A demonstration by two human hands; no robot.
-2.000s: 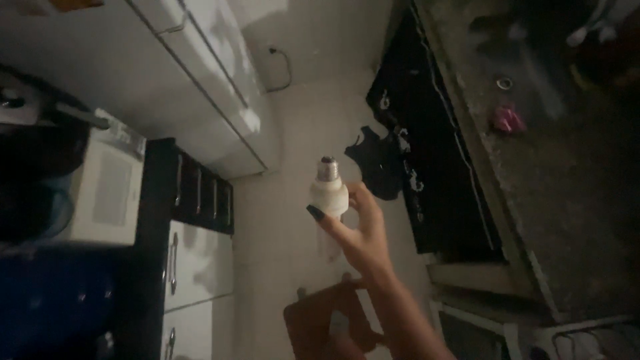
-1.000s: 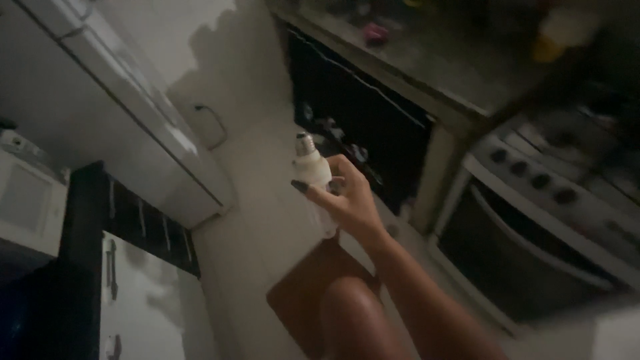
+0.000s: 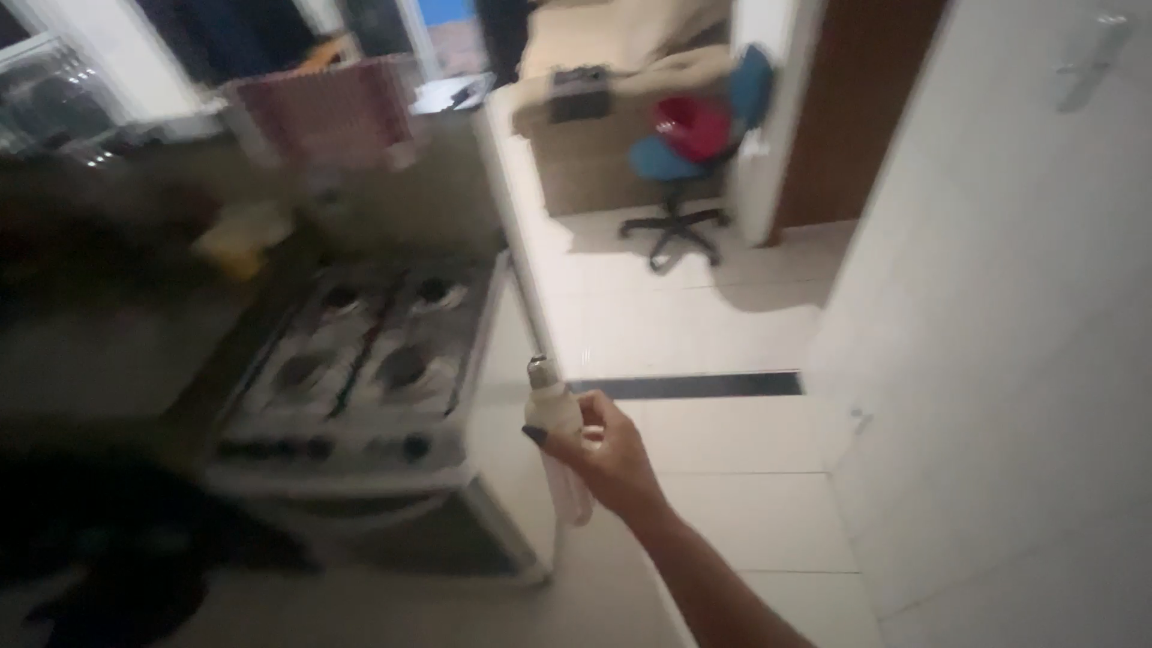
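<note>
A compact fluorescent bulb with a metal screw base and a white body is held in my right hand. Thumb and fingers close around its white body, the thumb showing a dark nail. The screw base points up and the glass tubes hang below the hand. Behind the bulb, to its left, stands a white gas stove with several burners and an oven door. My left hand is out of the frame.
Past a dark floor threshold lies a lit room with a blue swivel chair bearing a red item. A white wall runs along the right. A counter with a checked cloth is behind the stove. The picture is blurred.
The view has swung from the refrigerator and cabinets to the stove and the lit doorway. The bulb stays in my right hand throughout.
</note>
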